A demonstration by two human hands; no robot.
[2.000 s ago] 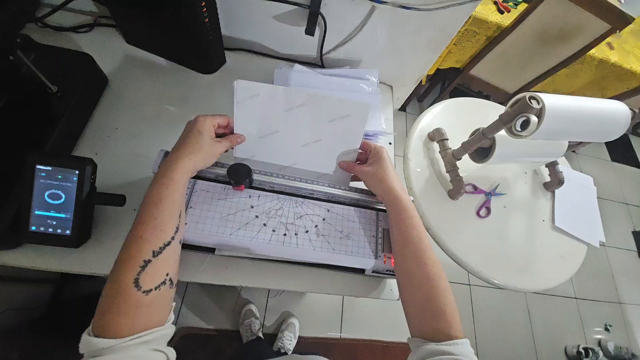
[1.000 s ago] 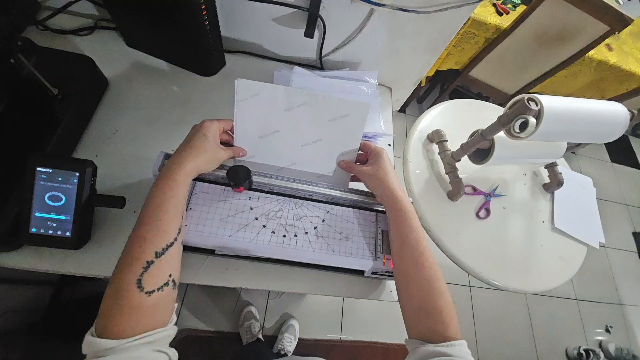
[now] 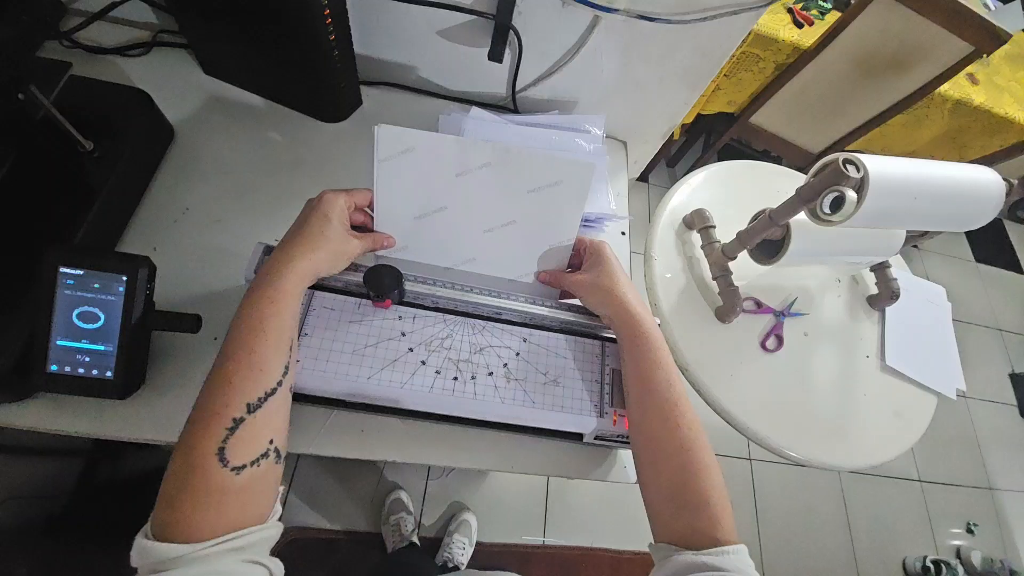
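Observation:
A stack of white photo paper (image 3: 480, 204), its back faintly printed, lies between my hands at the rear edge of a paper trimmer (image 3: 448, 352). My left hand (image 3: 332, 232) grips the sheets by their lower left corner, thumb on top. At the lower right corner, my right hand (image 3: 596, 276) pinches them the same way. The trimmer's black round cutter head (image 3: 384, 284) sits on the metal rail near my left hand. A gridded bed lies in front of the rail, with a white strip along its near side. My fingers under the paper are partly hidden.
More papers in clear plastic (image 3: 592, 132) lie behind the stack. A black device with a lit screen (image 3: 86, 320) stands at left, near a black box (image 3: 272, 48). On the round white table (image 3: 816, 400) at right are scissors (image 3: 774, 320), a pipe stand with paper rolls (image 3: 912, 192) and loose sheets (image 3: 920, 332).

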